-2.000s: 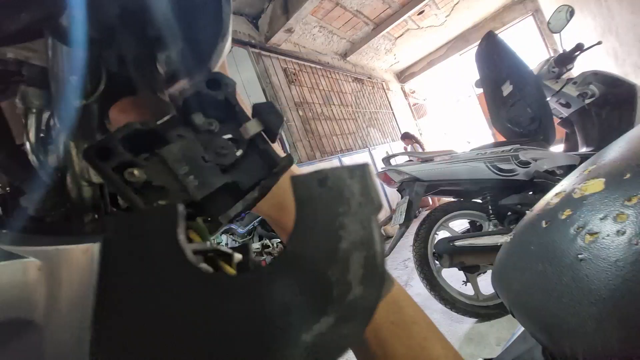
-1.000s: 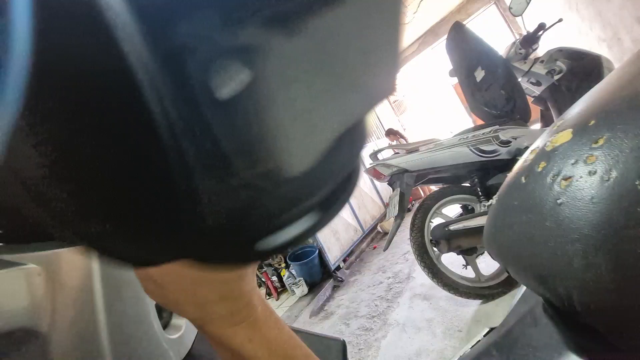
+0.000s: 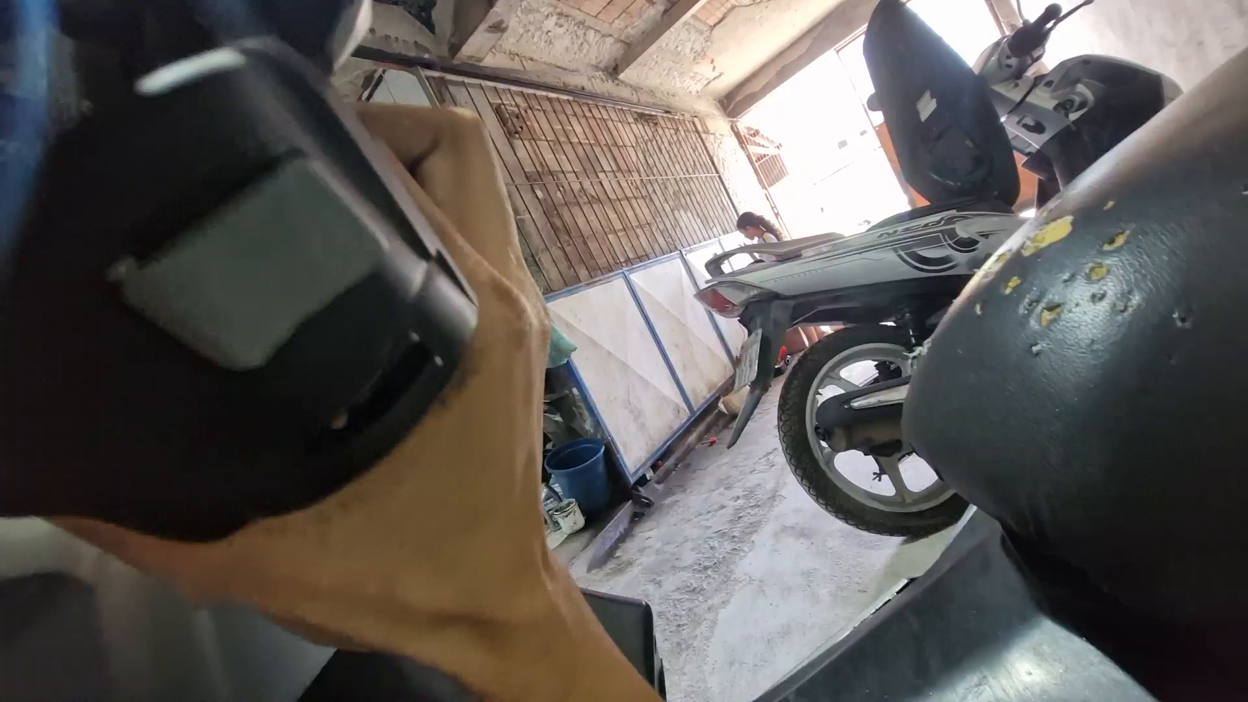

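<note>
A dark plastic part point(image 3: 292, 419) with a grey rectangular patch fills the left side of the head view, very close and blurred. Behind and below it is my right hand point(image 3: 458, 322), bent at the wrist, with its forearm reaching in from the bottom edge. The hand is closed on this part, though most of its fingers are hidden behind it. My left hand is not in sight. At the right, close by, lies a worn black seat point(image 3: 1102, 341) with yellow foam showing through holes.
A motorcycle point(image 3: 868, 258) with its seat raised stands beyond, its rear wheel point(image 3: 829, 429) on the concrete floor. A blue bucket point(image 3: 580, 473) stands by a white and blue metal gate point(image 3: 624, 361). Farther back is another person point(image 3: 756, 229).
The dark part, which covered much of the upper view a second ago, now sits farther left, and more of my right hand shows. The view has shifted.
</note>
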